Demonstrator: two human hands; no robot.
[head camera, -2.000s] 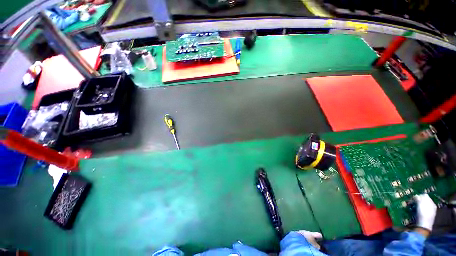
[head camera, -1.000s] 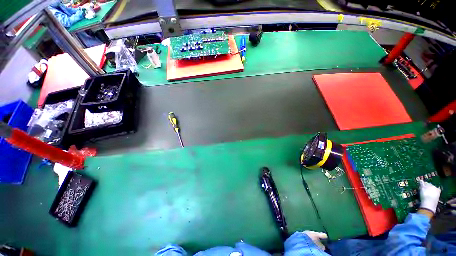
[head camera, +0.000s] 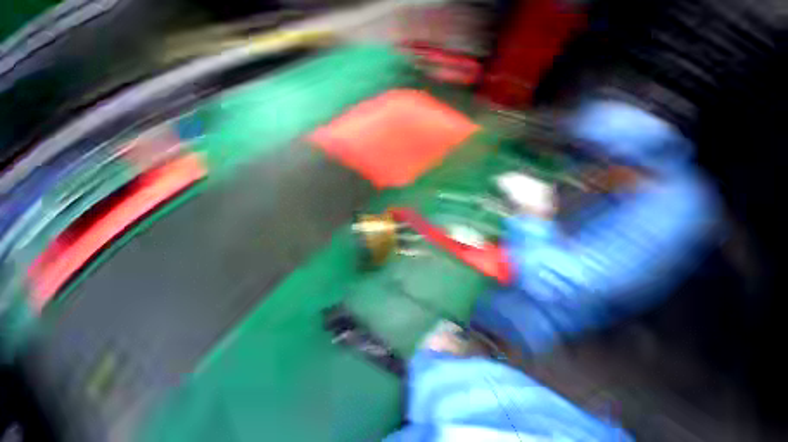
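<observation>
The whole view is strongly blurred. My right hand (head camera: 445, 338), pale-gloved with a blue sleeve, is at the lower middle near the mat's edge; its fingers cannot be made out. My left hand is out of the picture. The black electric screwdriver (head camera: 363, 341) lies on the green mat (head camera: 285, 367) left of my right hand. A green circuit board (head camera: 458, 207) lies on a red pad (head camera: 479, 256) in front of the neighbouring worker.
A person in blue (head camera: 639, 233) is at the right, a white-gloved hand (head camera: 527, 194) at the board. A yellow-banded reel (head camera: 378, 237) stands beside the board. A red pad (head camera: 397, 134) lies farther back. Another red pad (head camera: 121, 224) is at the left. A red post (head camera: 531, 52) stands behind.
The view has swung right and tilted, so the bench things sit further left. The neighbouring worker now shows in full; the left-side bins and screw tray are out of view.
</observation>
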